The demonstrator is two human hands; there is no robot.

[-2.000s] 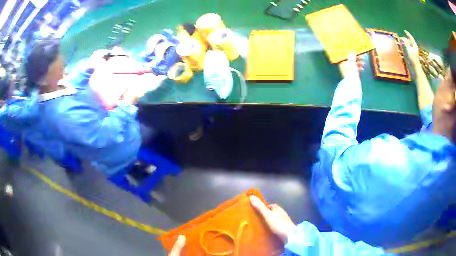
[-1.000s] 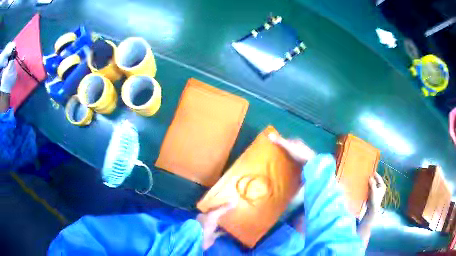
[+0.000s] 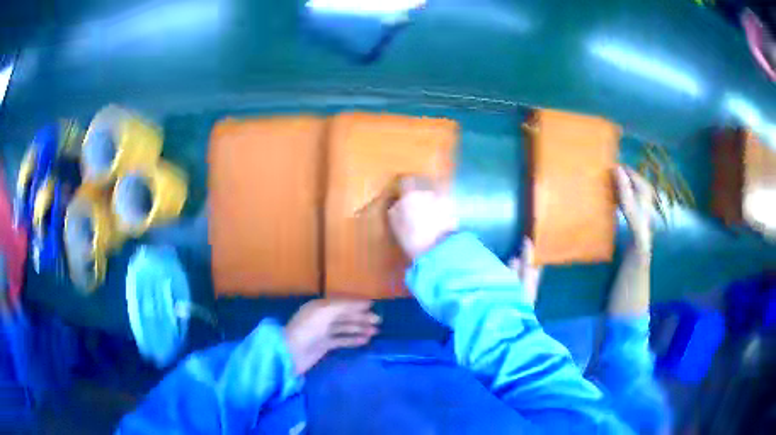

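Note:
Two orange trays or tray stacks lie side by side on the green bench, the left one touching or nearly touching the right one. My right hand is over the right tray, its bunched fingers on a thin rubber band. The hand is blurred and hides part of the band. My left hand is at the bench's front edge just below the trays, loosely open and holding nothing visible.
Another person's hands hold a thick orange tray bundle at right. Loose rubber bands and another stack lie beyond. Tape rolls and a pale blue fan stand at left. A dark-edged panel lies at the back.
My hands have set the tray with the band on the bench, right of the other tray, and let go of it. My right hand has moved onto the band. The view has turned.

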